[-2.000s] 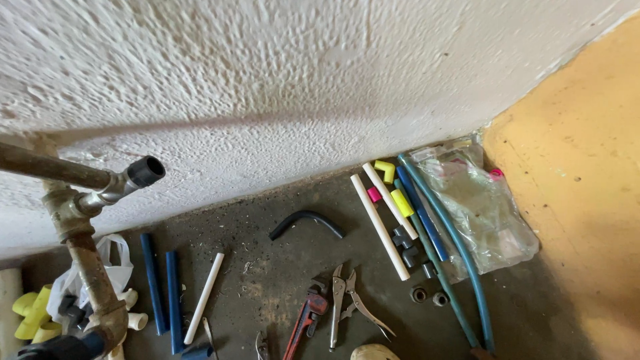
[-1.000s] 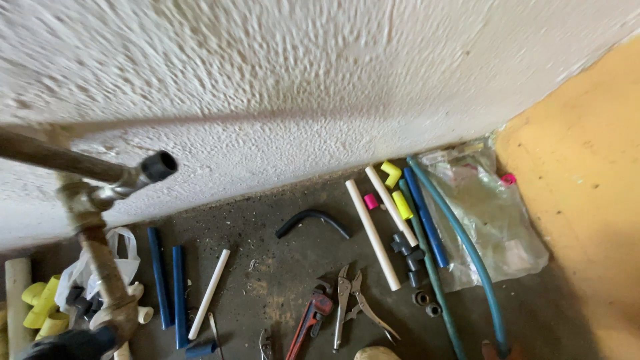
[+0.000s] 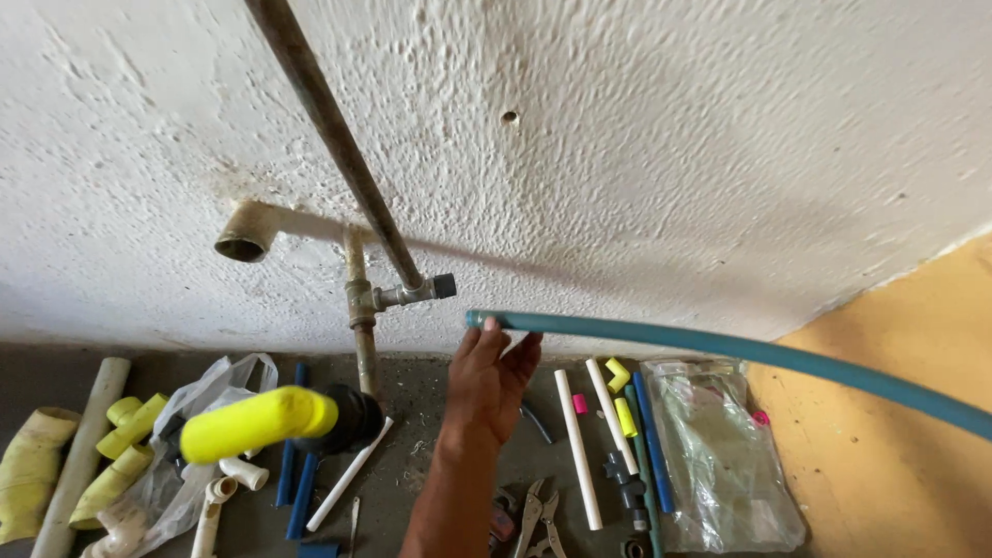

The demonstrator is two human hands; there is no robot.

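My right hand [image 3: 490,368] grips the near end of a teal flexible hose [image 3: 697,333] between thumb and fingers, from below. The hose runs off the right edge. Left of its end, apart from it, a metal tee fitting with a black threaded end [image 3: 444,286] joins a long metal pipe [image 3: 341,147] and a vertical wall pipe [image 3: 356,310]. A yellow elbow pipe [image 3: 248,426] with a black collar [image 3: 353,418] stands in the lower left foreground. My left hand is not in view.
On the floor lie blue pipes [image 3: 301,488], white pipes [image 3: 577,449], locking pliers [image 3: 540,519], black fittings [image 3: 632,488] and a clear plastic bag [image 3: 721,465]. Yellow and white fittings [image 3: 133,426] sit at left. An open pipe stub [image 3: 242,236] projects from the textured wall.
The teal hose has come up off the floor in my right hand, its end now beside the tee fitting. The view has shifted, showing more of the left side.
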